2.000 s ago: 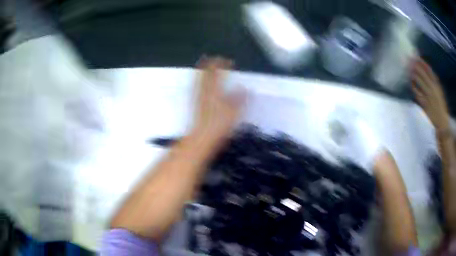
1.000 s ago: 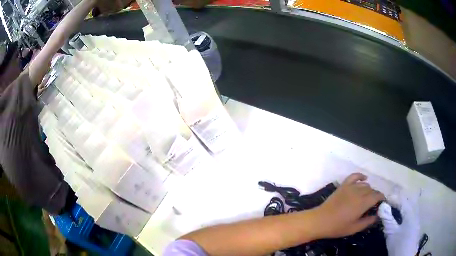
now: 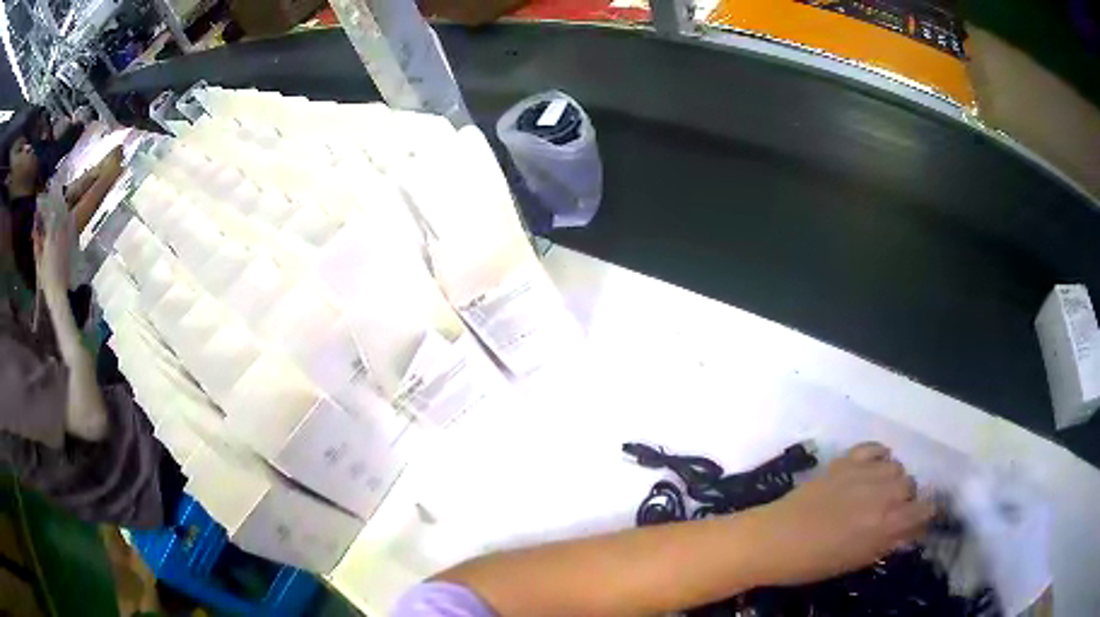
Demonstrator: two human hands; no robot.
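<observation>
Black USB cables [image 3: 754, 482] lie coiled on the white table, with a darker pile partly cut off by the bottom edge. My left hand [image 3: 862, 512] is bare, fingers bent down at the upper edge of the pile; what is under the fingers is hidden. My right hand [image 3: 1001, 524], in a white glove, is a blur just right of it over the pile, and its grip cannot be made out. A bagged device [image 3: 561, 157], black top with a white label, stands on the dark belt. A closed white carton [image 3: 1071, 356] stands on the belt at the far right.
Overlapping rows of open white cartons [image 3: 278, 301] fill the left. The dark conveyor belt [image 3: 772, 181] curves behind the table. A metal post [image 3: 404, 54] rises behind the cartons. Another person's arm [image 3: 72, 350] is at the far left, near a blue crate [image 3: 199, 548].
The bagged device and the closed carton have moved right along the belt. My gloved right hand has shifted slightly right and blurred. The other person's arm at the left has come down.
</observation>
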